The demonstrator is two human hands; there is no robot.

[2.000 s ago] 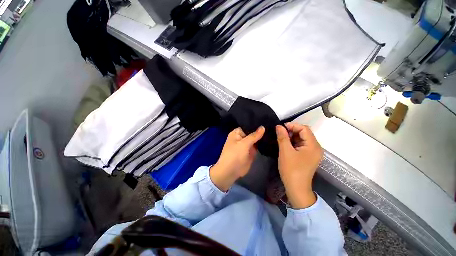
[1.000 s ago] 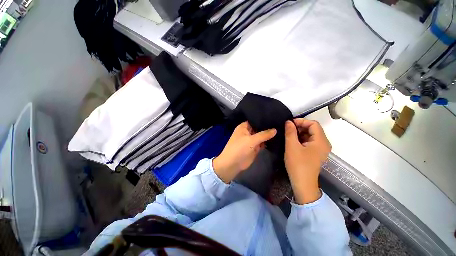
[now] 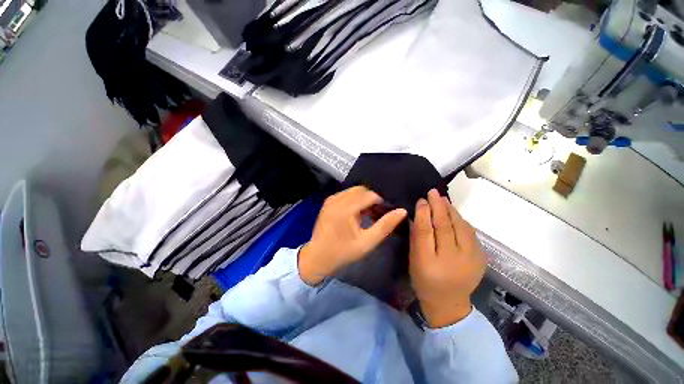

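Note:
A large white panel [image 3: 431, 86] with a thin black edge lies on the machine table. Its black end piece [image 3: 394, 174] hangs over the table's front edge towards me. My left hand [image 3: 345, 229] is at the left side of the black piece, thumb and forefinger curved around a small gap; whether cloth is pinched there is hard to tell. My right hand [image 3: 448, 251] lies with its fingers extended and together on the right part of the black piece. The fingertips of both hands are close to each other.
The sewing machine head [image 3: 637, 67] is at the right, with a tan block [image 3: 570, 175] beside its foot and pens [image 3: 668, 255] at the far right. Stacked panels [image 3: 169, 195] lie over a blue bin [image 3: 259, 251] at lower left. More black-ended panels [image 3: 300, 56] and hanging black strips [image 3: 124, 60] are behind.
My right fingers have gone from pinching the black piece to lying straight on it. My left hand has opened somewhat. The view has shifted, bringing the pens into sight.

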